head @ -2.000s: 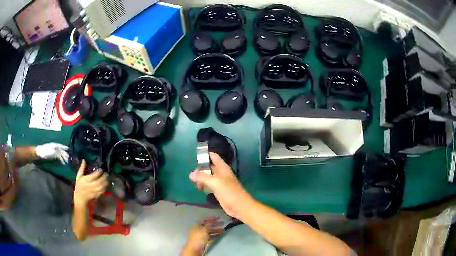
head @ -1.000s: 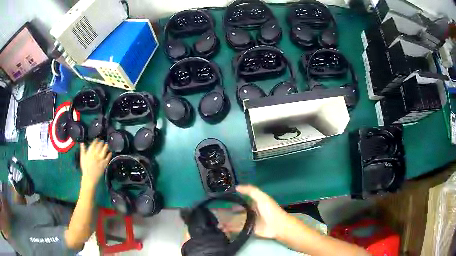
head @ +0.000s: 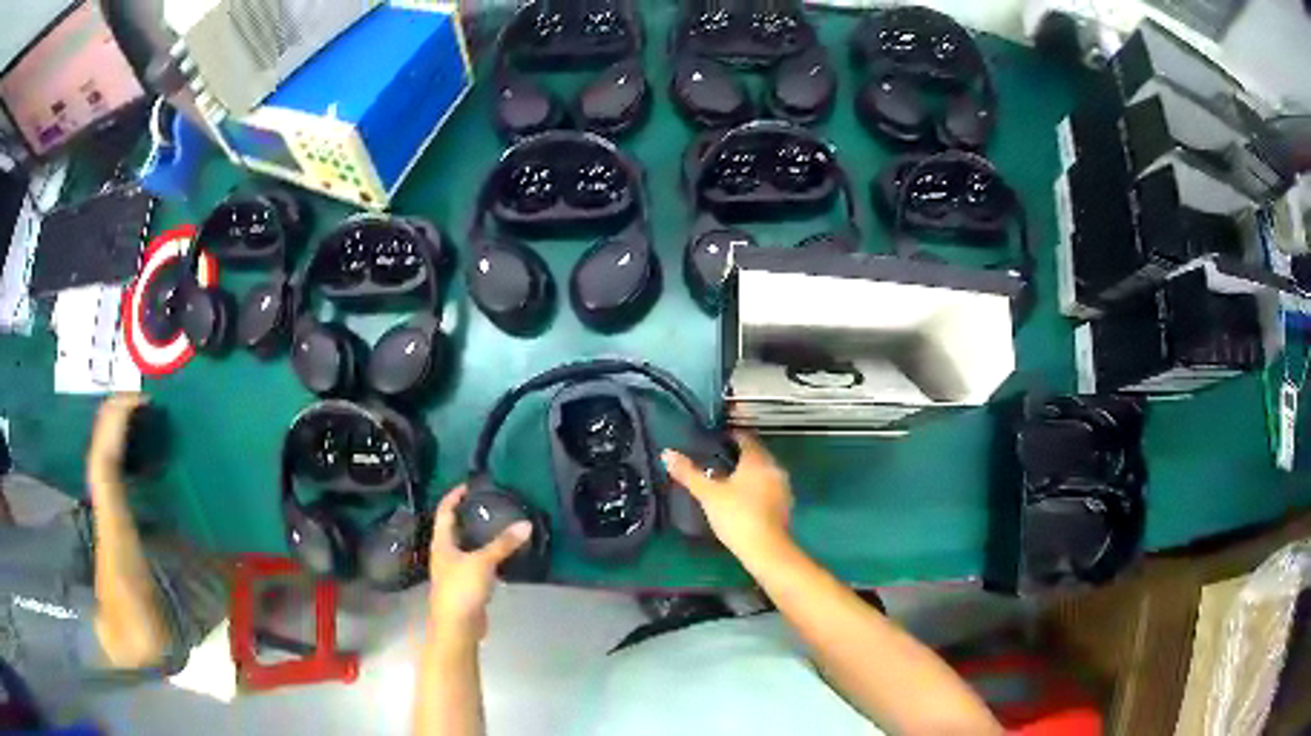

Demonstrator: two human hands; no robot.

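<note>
A black over-ear headphone (head: 590, 368) is at the front edge of the green bench, its headband arched away from me. My left hand (head: 472, 554) grips its left ear cup, thumb on the cushion. My right hand (head: 741, 496) grips its right ear cup, which the hand partly hides. Between the cups, under the arch, lies a glossy black oval inner insert (head: 604, 467) with two hollows, upright lengthwise. No hand touches the insert.
An open retail box (head: 870, 338) lies right of the headphones. More headphones (head: 561, 230) with inserts stand behind and left. A black insert tray (head: 1081, 496) and stacked boxes (head: 1172, 216) are at right. A seated person's arm (head: 122, 532), a bench instrument (head: 352, 108) and red stool (head: 288, 626) are left.
The headphone has moved from near my body onto the bench, opened around the insert. My left hand now shows on its left cup. The other person's arm has moved left, with a dark object.
</note>
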